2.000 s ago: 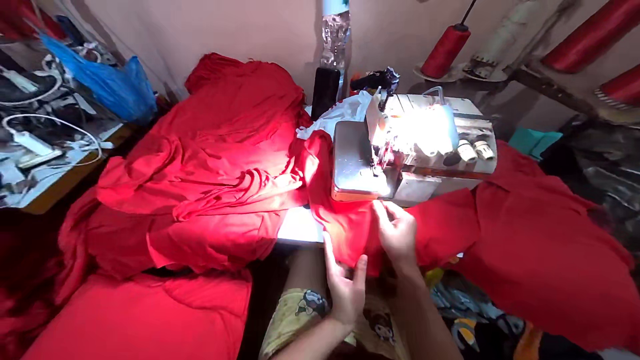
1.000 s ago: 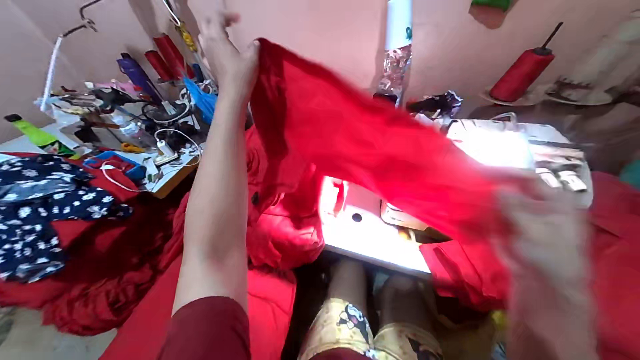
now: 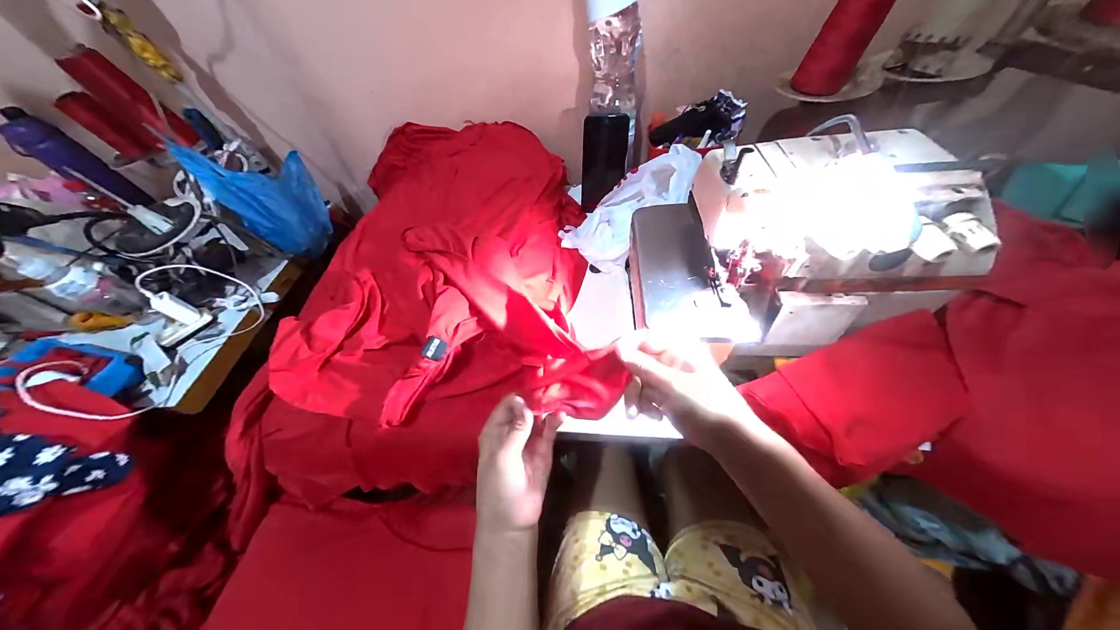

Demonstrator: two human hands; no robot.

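Observation:
A red fabric garment [image 3: 490, 280] lies in a loose heap left of the overlock sewing machine [image 3: 840, 210], with a small dark label on one band. My right hand [image 3: 669, 376] pinches an edge of the red cloth in front of the machine's lit metal plate [image 3: 674, 262]. At the cloth's lower edge is my left hand [image 3: 514, 459], thumb raised and fingers against the fabric; its fingertips are partly hidden by the cloth. More red cloth [image 3: 884, 394] hangs at the machine's right side.
Behind the machine's left side are a white plastic bag [image 3: 643, 206], a black phone-like object [image 3: 605, 157] and a clear bottle [image 3: 614, 61]. A cluttered side table [image 3: 210, 376] holds cables and a blue bag [image 3: 271, 201]. Red thread cones [image 3: 840, 44] stand at the back.
Both hands have come down from the raised, stretched red cloth to the table edge before the machine, now close together. The cloth is gathered between them. The view has shifted.

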